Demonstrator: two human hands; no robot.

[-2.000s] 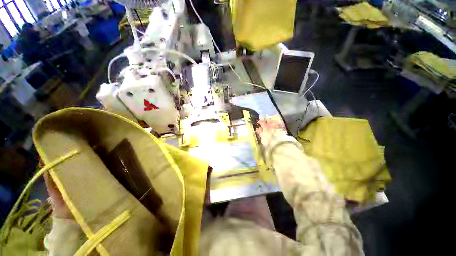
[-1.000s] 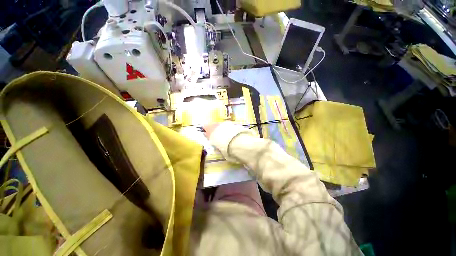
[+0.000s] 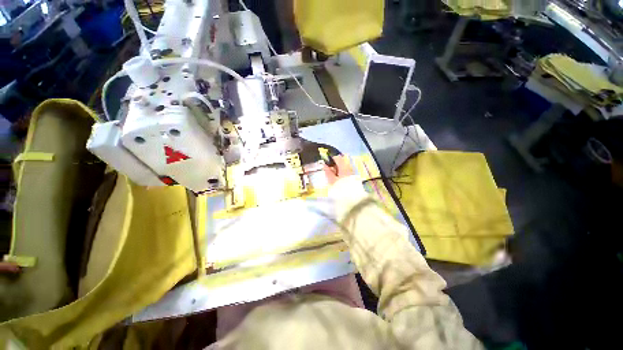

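Observation:
A yellow tote bag [image 3: 160, 222] with a tan inside and strap ends is at the left, partly on the machine's plate. My left hand [image 3: 9, 267] shows only as a few fingers at the left edge, on the bag beside a strap end; the rest is hidden or out of the picture. My right hand [image 3: 339, 168] is right of the sewing template [image 3: 302, 183], closed around small dark thread snips [image 3: 328, 160] with a black cord. The template lies under the machine head [image 3: 171, 140]. Lamp glare washes out its middle.
A work plate [image 3: 259, 270] with yellow tape lines lies in front of the template. Stacked yellow panels [image 3: 454, 205] lie at the right. A white-framed touchscreen [image 3: 384, 89] with a cable stands at the right rear. A yellow piece [image 3: 339, 24] hangs behind.
The bag has moved left, uncovering more of the plate. My right hand has moved from in front of the template to its right side. My left fingers now show at the left edge.

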